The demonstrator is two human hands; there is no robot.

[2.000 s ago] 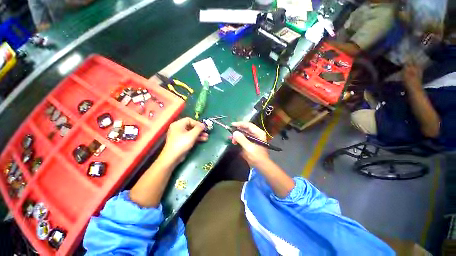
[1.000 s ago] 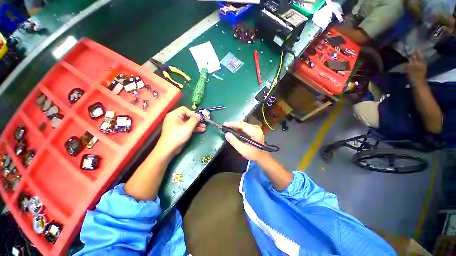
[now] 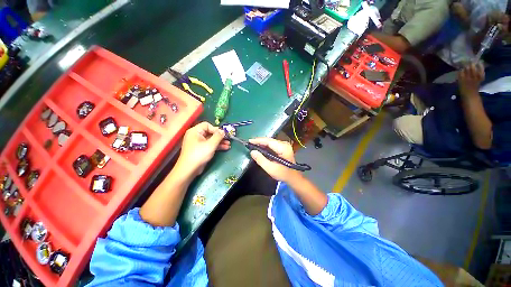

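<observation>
My left hand (image 3: 200, 147) holds a small black and silver module (image 3: 228, 129) between its fingertips above the green bench. My right hand (image 3: 273, 158) grips a slim black pen-like tool (image 3: 280, 161) with a metal tip. The tip meets or is very close to the module; contact cannot be told. A green-handled tool (image 3: 223, 105) lies just beyond my left fingers. A thin dark tool (image 3: 244, 122) lies on the bench behind the module. The module is small and partly hidden by my fingers.
A red compartment tray (image 3: 120, 202) with dark housings is at left. Yellow-handled pliers (image 3: 197, 86), a paper sheet (image 3: 228, 65), a clear bag (image 3: 259, 73), a red stick (image 3: 287, 78) and a black box (image 3: 311, 36) are beyond. Gold specks (image 3: 199, 199) lie near the edge. A seated person (image 3: 459, 123) is at right.
The view has shifted slightly, so the tray and bench items appear higher than at first. The tool tip has come closer to the module. Both hands keep their holds.
</observation>
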